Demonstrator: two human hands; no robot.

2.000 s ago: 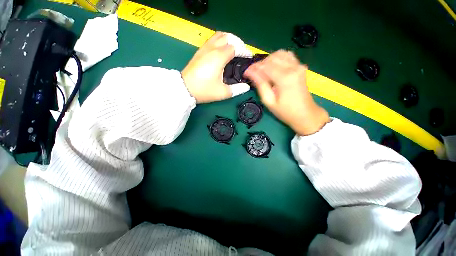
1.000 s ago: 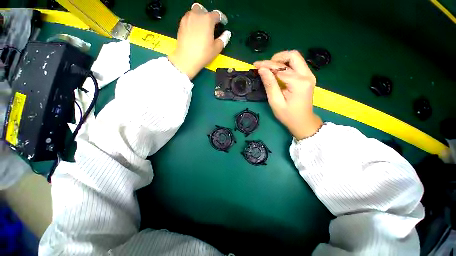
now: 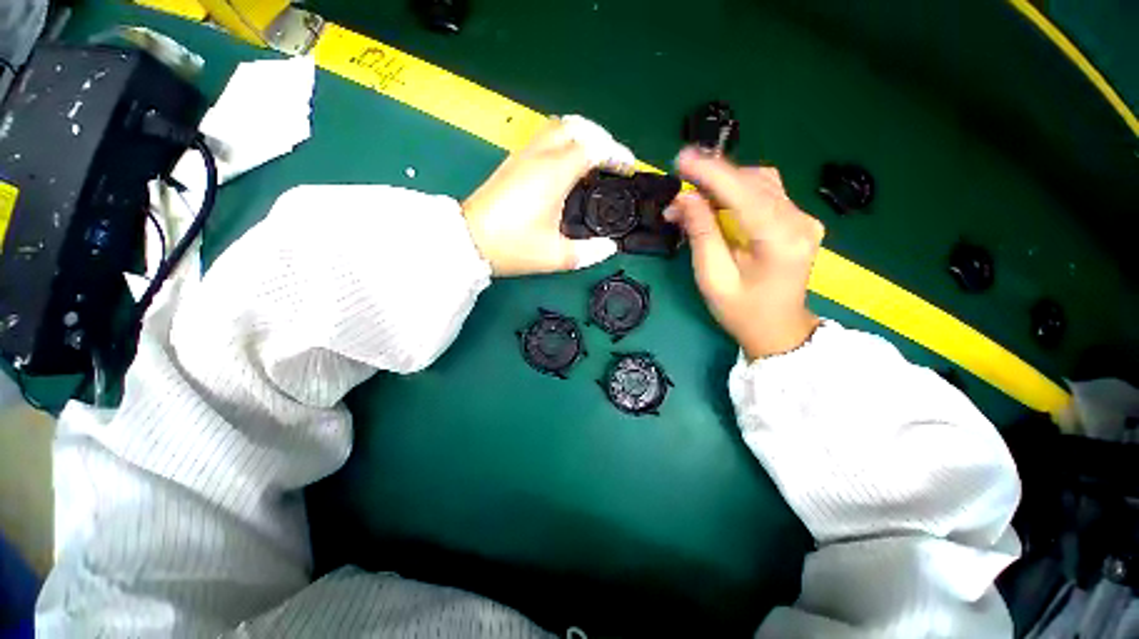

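The black rectangular holding fixture (image 3: 652, 215) lies at the yellow tape's near edge, with a round black watch case (image 3: 611, 206) in its recess. My left hand (image 3: 537, 206) grips the fixture's left end, its white-tipped thumb at the near side and its fingers at the far side. My right hand (image 3: 756, 243) is at the fixture's right end with fingers bent together; its fingertips are blurred, and whether they hold a tool cannot be told. Three loose watch cases lie just nearer me: an upper one (image 3: 618, 305), a left one (image 3: 552, 342) and a lower one (image 3: 635, 383).
Yellow tape (image 3: 431, 90) crosses the green bench diagonally. Beyond it lie several black cases, one (image 3: 712, 129) close past my right fingertips and another (image 3: 847, 187) farther right. A scuffed black box (image 3: 94, 206) with a cable stands left, beside white paper (image 3: 260, 119).
My left hand has come back from beyond the tape and taken hold of the fixture. A case now shows in its recess. My right hand stays at its right end. Cases beyond the tape have shifted in view.
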